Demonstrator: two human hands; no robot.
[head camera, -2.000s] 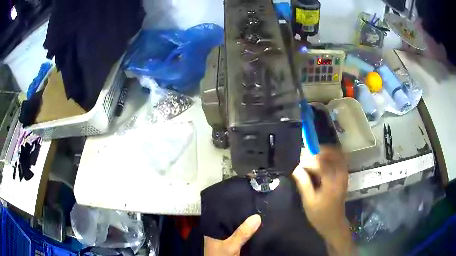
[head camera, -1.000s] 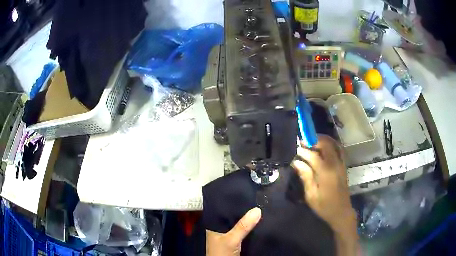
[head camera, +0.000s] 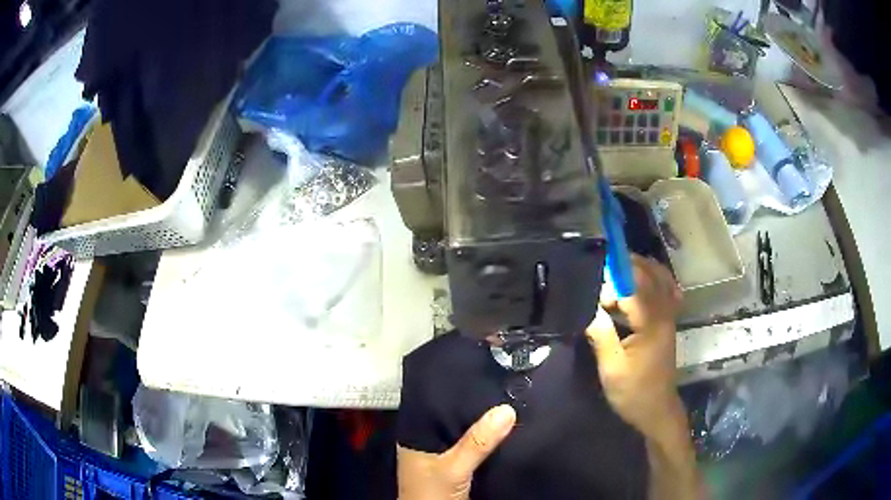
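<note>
The dark button-sewing machine head (head camera: 523, 176) points at me. A black garment (head camera: 557, 430) lies under its silver button clamp (head camera: 520, 354). A faint small ring, perhaps a button (head camera: 518, 389), shows on the cloth just ahead of my left thumb. My left hand (head camera: 459, 454) holds the garment's left part, thumb on top, fingers hidden under the cloth. My right hand (head camera: 640, 347) is at the right of the machine head, beside the lower end of the blue plastic strip (head camera: 617, 244). Its fingers are bent, and I cannot tell whether they hold anything.
Right of the head are a beige parts tray (head camera: 699, 234), a control panel (head camera: 640, 127) with red digits and black snips (head camera: 766, 269). To the left are a clear bag of small metal parts (head camera: 327, 190), a blue plastic bag (head camera: 332, 88) and a white basket (head camera: 147, 234) with dark cloth above.
My right hand has shifted slightly while staying beside the machine head. My left thumb stays on the garment. The whole view has tilted slightly.
</note>
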